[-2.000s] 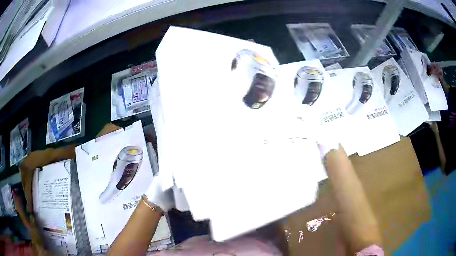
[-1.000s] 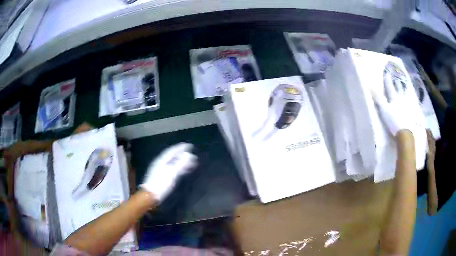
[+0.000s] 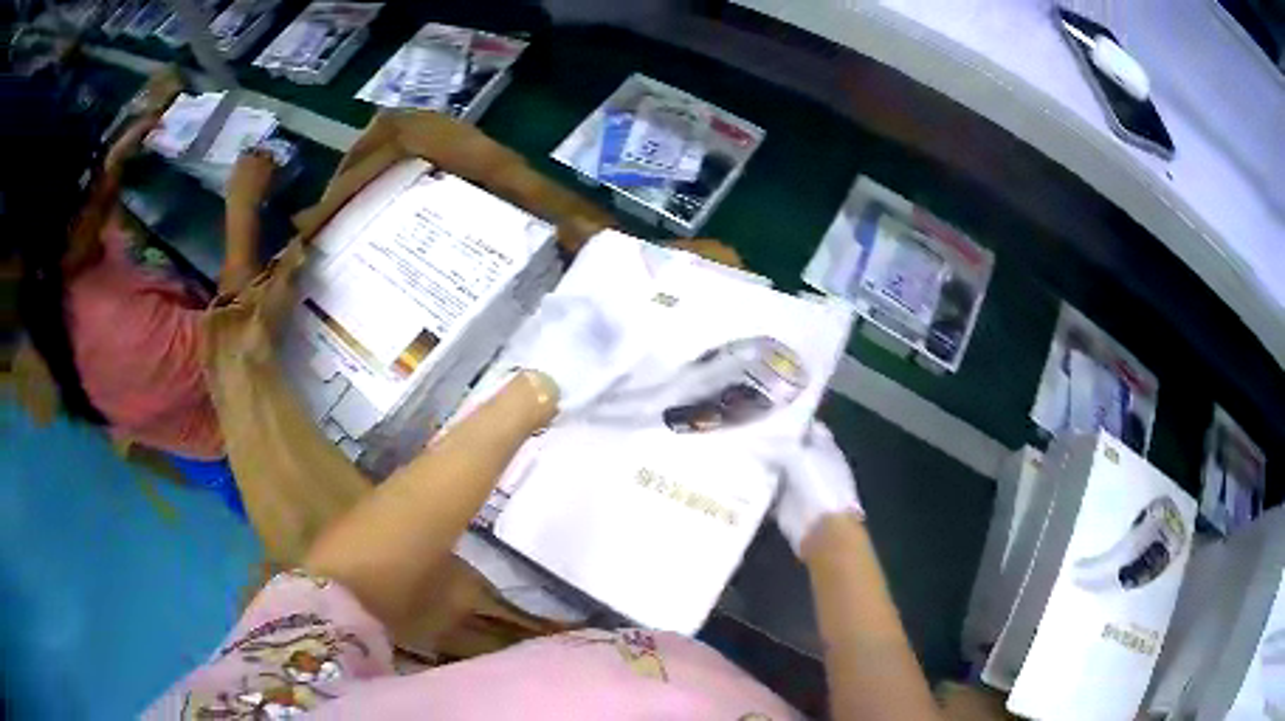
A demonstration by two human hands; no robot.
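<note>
A stack of white printed cartons (image 3: pixel 662 479) with a device picture on top lies tilted in front of me. My left hand (image 3: pixel 571 345), in a white glove, is blurred at the stack's left side, over its top face; its grip is unclear. My gloved right hand (image 3: pixel 817 486) is at the right edge, fingers against the cartons. Another carton stack (image 3: pixel 430 268), text side up, stands to the left inside torn brown kraft paper (image 3: pixel 254 409).
Clear trays with leaflets (image 3: pixel 655 152) stand along the dark green belt. More white cartons (image 3: pixel 1106 592) lean at the lower right. A phone (image 3: pixel 1120 85) lies on the white shelf. A person in a coral top (image 3: pixel 134 338) is at the left.
The view has swung left, towards the wrapped stacks. My right hand has left the right-hand carton pile and is at the left carton stack's edge. My left hand has moved onto that stack.
</note>
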